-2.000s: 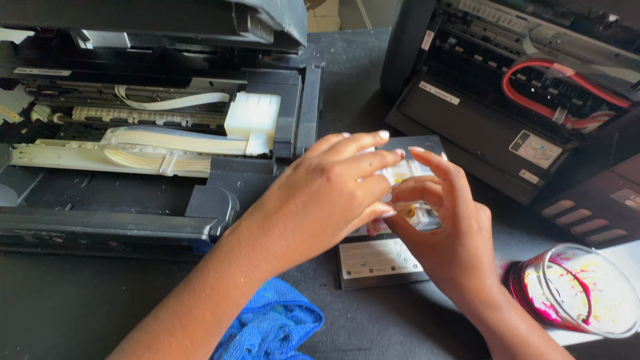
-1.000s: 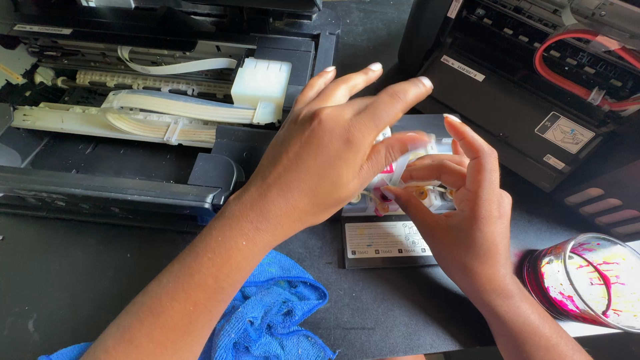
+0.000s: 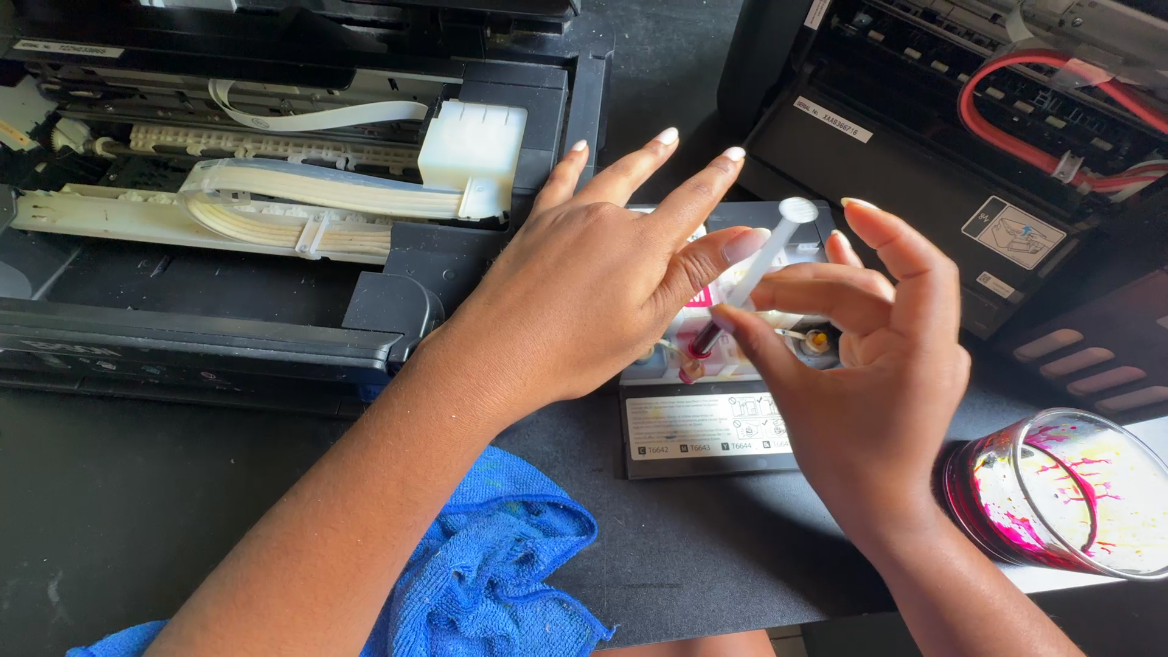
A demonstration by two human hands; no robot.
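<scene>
Between the thumb and fingers of my right hand (image 3: 867,365) is a small plastic syringe (image 3: 762,260) with a white plunger, tilted, its lower end dark with magenta ink. That end meets the magenta port of a printer's ink tank unit (image 3: 666,365), whose front bears a printed label. My left hand (image 3: 611,283) lies over the unit's left part, fingers spread, thumb beside the syringe; whether it touches the tank is hidden. A yellow-stained port (image 3: 815,342) shows right of the syringe. The syringe's tip is not clearly visible.
An opened inkjet printer (image 3: 365,319) with a white ribbon cable stands at the left. Another opened printer (image 3: 876,173) with red tubing is at upper right. A blue microfibre cloth (image 3: 502,557) lies at the front. A clear cup (image 3: 1049,493) stained with magenta ink stands at right.
The syringe now shows plainly in my right hand; the hands hid that spot before. My left hand's fingers have spread and lifted from their earlier bent pose over the tank unit.
</scene>
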